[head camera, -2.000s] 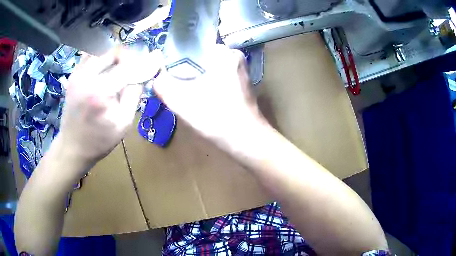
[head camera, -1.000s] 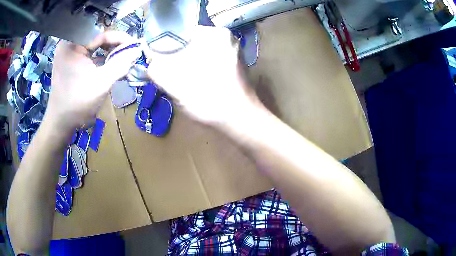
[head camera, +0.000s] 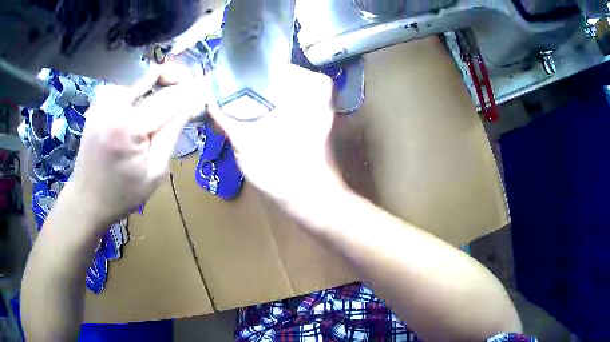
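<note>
A blue key-ring pouch (head camera: 223, 172) with a small metal ring and clasp lies on the cardboard just below the fingers. A pale grey rounded piece (head camera: 185, 141) shows beside it. My left hand (head camera: 127, 147) is at the left of the machine head (head camera: 253, 57), thumb and fingers pinched on a small piece that glare mostly washes out. My right hand (head camera: 284, 130) reaches in from the right, its fingertips partly behind the head, close to the left fingertips. Its grip is hidden. Needle and presser foot cannot be made out.
Brown cardboard (head camera: 415, 153) covers the table. Pale and blue strips (head camera: 57, 133) are heaped at the left, with blue and grey pieces (head camera: 104, 264) below. Another grey piece (head camera: 350, 87) lies right of the right hand. A red-handled tool (head camera: 487, 93) hangs at the upper right.
The view has shifted up and back. The blue edge seen in my left fingers is now lost in glare. My left hand covers more of the pieces at the left; both hands stay by the machine head.
</note>
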